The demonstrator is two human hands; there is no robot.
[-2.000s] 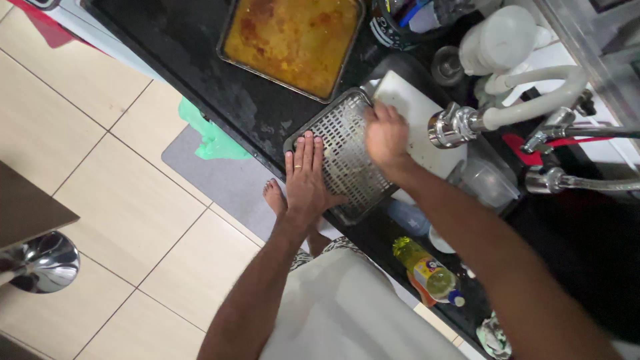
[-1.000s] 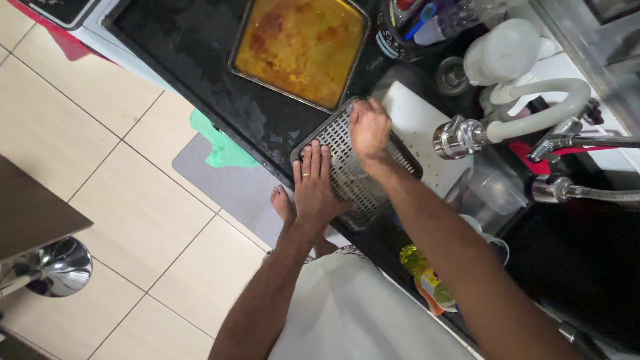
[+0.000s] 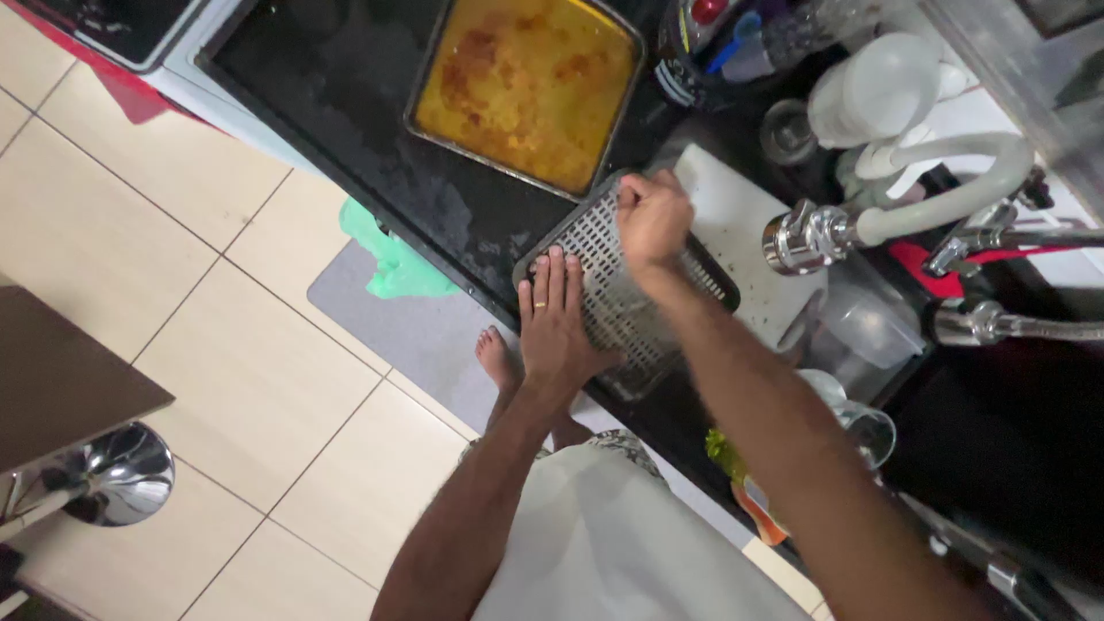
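Observation:
A perforated metal tray (image 3: 617,297) with a dark rim lies on the black countertop (image 3: 345,112). Spread across its near left side is my left hand (image 3: 556,323), a ring on one finger, pressing on it. My right hand (image 3: 653,220) is curled, slightly blurred, over the tray's far right part; whether something is inside its fingers is hidden. Under or beside the tray's right edge rests a white cutting board (image 3: 750,233) with dark specks. A square metal baking pan (image 3: 526,86) with a browned yellow food in it sits just above the tray.
Right of the board are a clear plastic container (image 3: 871,323), a white-hosed faucet (image 3: 811,237) and a dark sink (image 3: 992,448). Glasses (image 3: 867,431) stand near the sink. White cups (image 3: 875,90) and a dark utensil holder (image 3: 681,60) are at the back. A green cloth or bag (image 3: 397,259) lies below the counter's edge.
My right hand has moved from the tray's right side toward its upper edge since two seconds ago. My left hand stays on the tray.

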